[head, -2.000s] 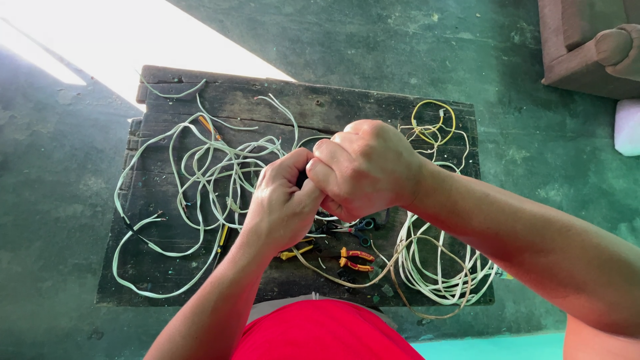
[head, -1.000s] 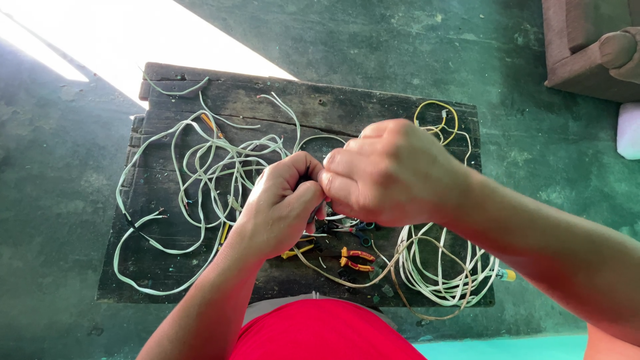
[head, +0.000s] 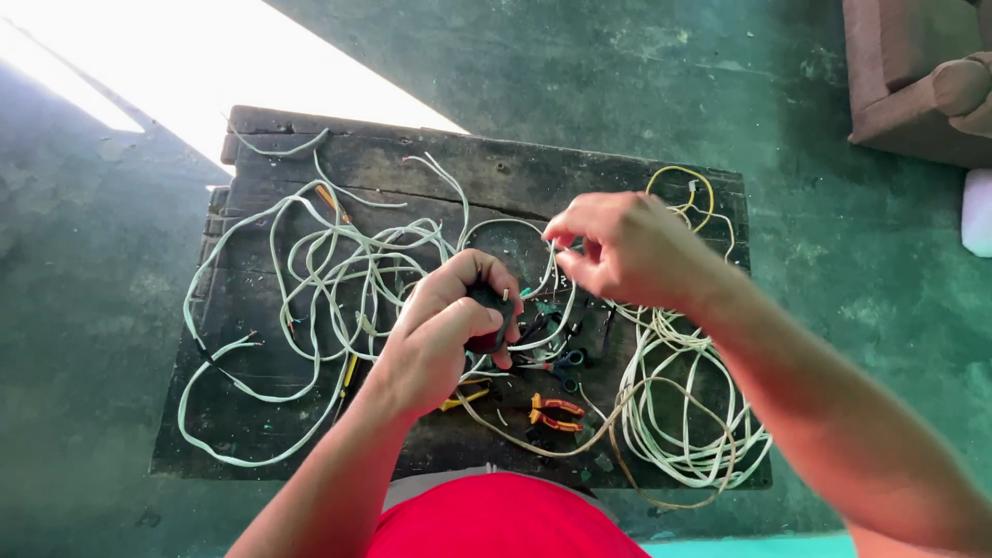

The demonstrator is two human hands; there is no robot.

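My left hand [head: 446, 329] is closed around a black electrical plug [head: 487, 310], with a metal pin pointing up beside the fingertips. To its right, my right hand [head: 628, 248] pinches the end of a thin whitish wire [head: 552, 260] between thumb and forefinger. Below the hands lie scissors with dark handles [head: 570, 370] and red-and-yellow pliers [head: 556, 412]. A yellow-handled tool [head: 467, 395] lies partly under a brownish cable. Tangled white cable [head: 318, 291] spreads to the left of my left hand. A coil of white cable [head: 647, 434] lies below my right forearm.
The dark wooden tabletop [head: 535, 167] has cracks and small scattered scraps. A yellow cable loop [head: 709, 186] lies at its far right corner. An orange-handled tool [head: 329, 200] and a yellow-and-black tool [head: 349, 376] lie among the left cables. A brown armchair [head: 899, 108] stands beyond, at upper right.
My hands were together over the middle of the table; now they are apart, the right one farther right. The black plug in my left hand has come into plain view.
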